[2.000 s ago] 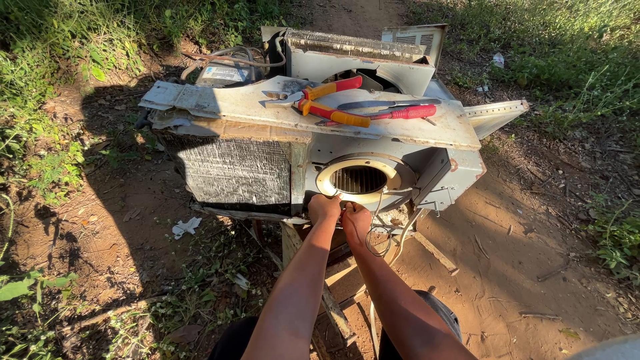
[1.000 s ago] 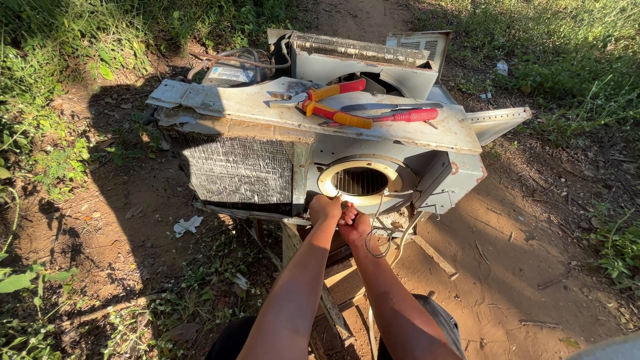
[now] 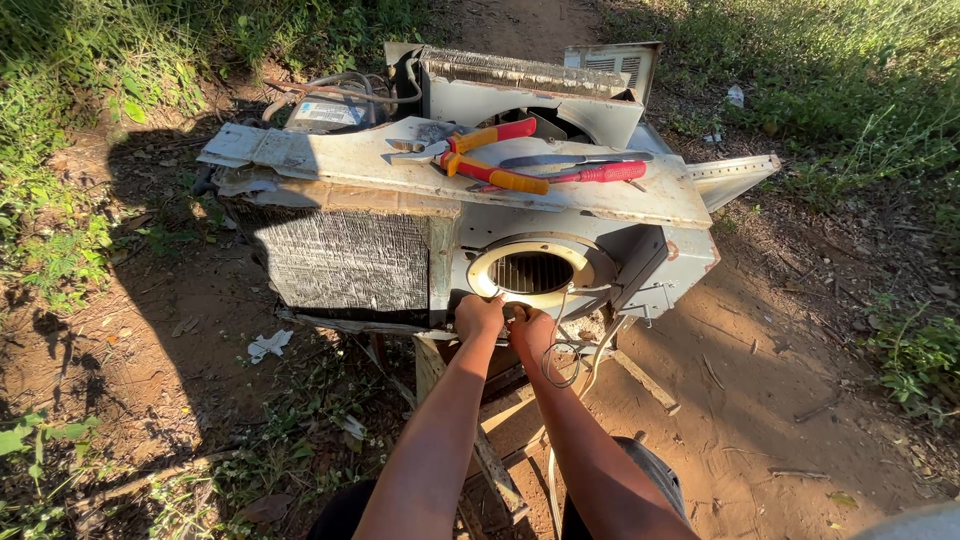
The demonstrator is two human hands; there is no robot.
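An opened window air conditioner unit shows its blower housing, whose round cream inlet ring [image 3: 480, 279] surrounds a dark finned blower wheel [image 3: 531, 272]. At the ring's lower left edge is my left hand [image 3: 478, 318], fingers curled. Close beside it, my right hand [image 3: 531, 330] is at the ring's bottom edge, fingers bent. What the fingertips touch or hold is hidden. A thin looped wire [image 3: 561, 367] hangs by my right wrist. On the metal panel above lie combination pliers [image 3: 480, 159] with red and yellow handles, a red-handled screwdriver [image 3: 611, 172] and a knife [image 3: 551, 160].
Finned coils [image 3: 345, 262] form the unit's front left. Behind the panel are a compressor [image 3: 330, 112], copper pipes and another coil [image 3: 525, 73]. A metal flange [image 3: 735, 178] juts out right. The unit rests on a wooden stand [image 3: 495, 472] above dirt, with grass on both sides.
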